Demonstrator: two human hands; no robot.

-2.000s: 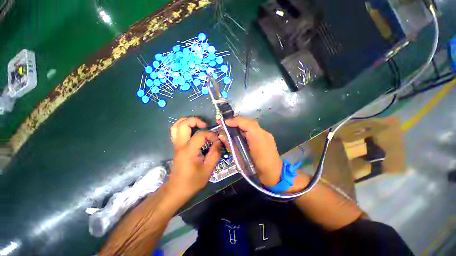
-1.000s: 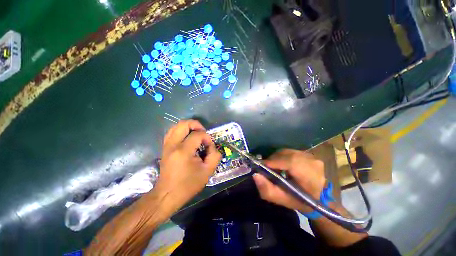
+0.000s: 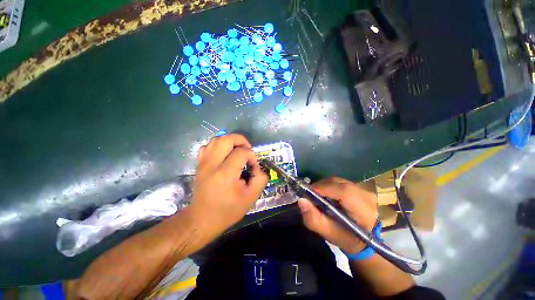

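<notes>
A white plastic housing [image 3: 280,202] with a green and yellow circuit board [image 3: 276,176] lies open at the bench's front edge. My left hand [image 3: 230,176] covers its left side, with thumb and fingertips pinched together over the board; what they hold is hidden. My right hand [image 3: 343,211], with a blue wristband [image 3: 365,251], holds the soldering iron [image 3: 328,206], its tip on or just over the board near my left fingertips. A single blue disc [image 3: 221,133] with leads lies just behind my left hand.
A pile of blue disc components [image 3: 237,61] lies at the back middle. A thin dark tool [image 3: 317,79] and the black iron stand [image 3: 371,50] are to its right. A bagged cord [image 3: 126,214] lies at left. The chipped rail [image 3: 88,29] bounds the conveyor. A cardboard box [image 3: 419,199] is below right.
My right hand has swung right and lower from upright over the housing, bringing the iron's tip from near the pile to the board. The view has shifted. My left hand stays at the housing.
</notes>
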